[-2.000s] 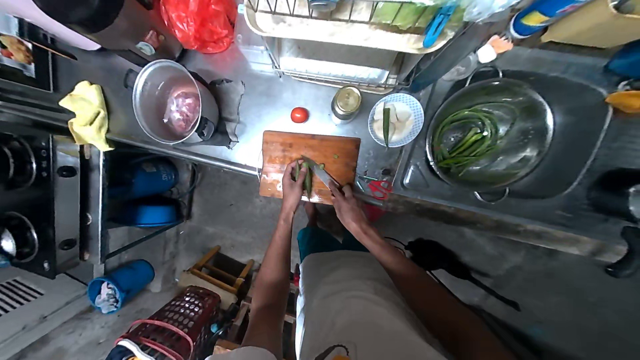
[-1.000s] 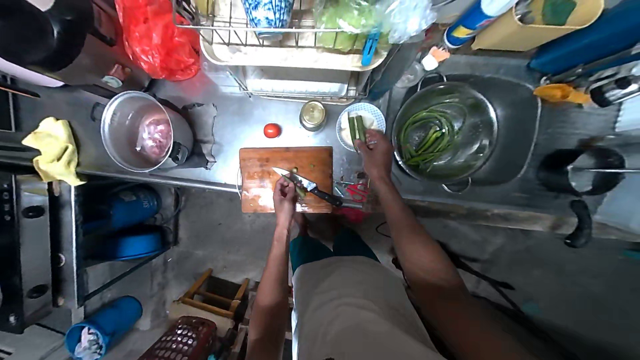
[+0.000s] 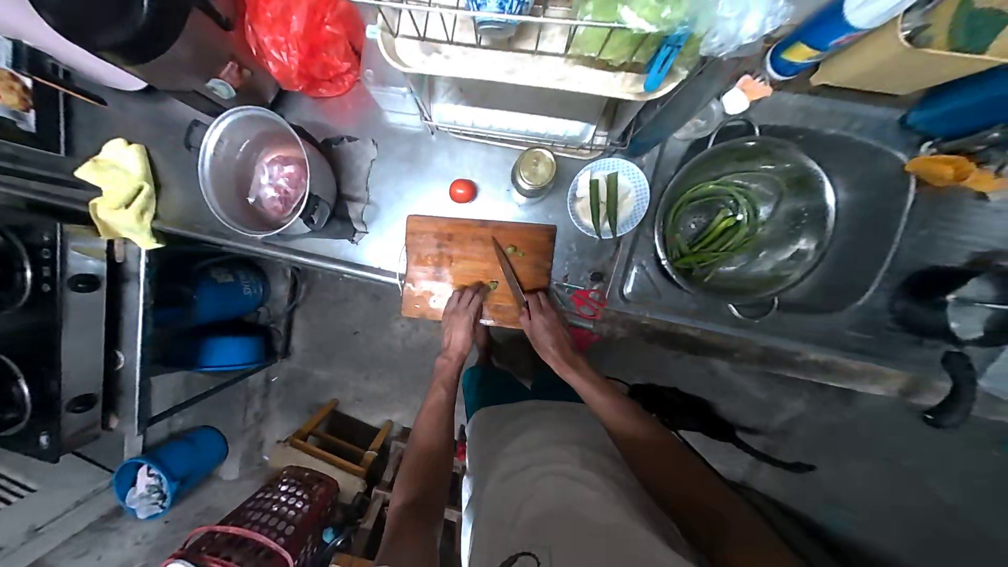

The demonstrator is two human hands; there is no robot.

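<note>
A wooden cutting board (image 3: 449, 252) lies at the counter's front edge. My right hand (image 3: 545, 323) is closed on the handle of a kitchen knife (image 3: 508, 268), whose blade points away over the board. My left hand (image 3: 465, 311) rests at the board's near edge; whether its fingers hold anything is hidden. Small green pieces (image 3: 513, 250) lie near the blade and by my left fingertips. Behind the board are a tomato (image 3: 462, 190) and a lidded jar (image 3: 535, 169). A patterned plate (image 3: 577, 197) to the right bears two long green pieces over white food.
A pot (image 3: 236, 169) with meat stands at the left. In the sink at the right sits a metal bowl (image 3: 795, 228) of long green vegetables. Red-handled scissors (image 3: 587, 304) lie right of the board. A dish rack (image 3: 520, 71) stands behind; a black animal (image 3: 685, 409) is on the floor.
My right hand has come back from the plate to the board and taken hold of the knife, which lay on the board. Two green pieces now rest on the plate; one was there at first.
</note>
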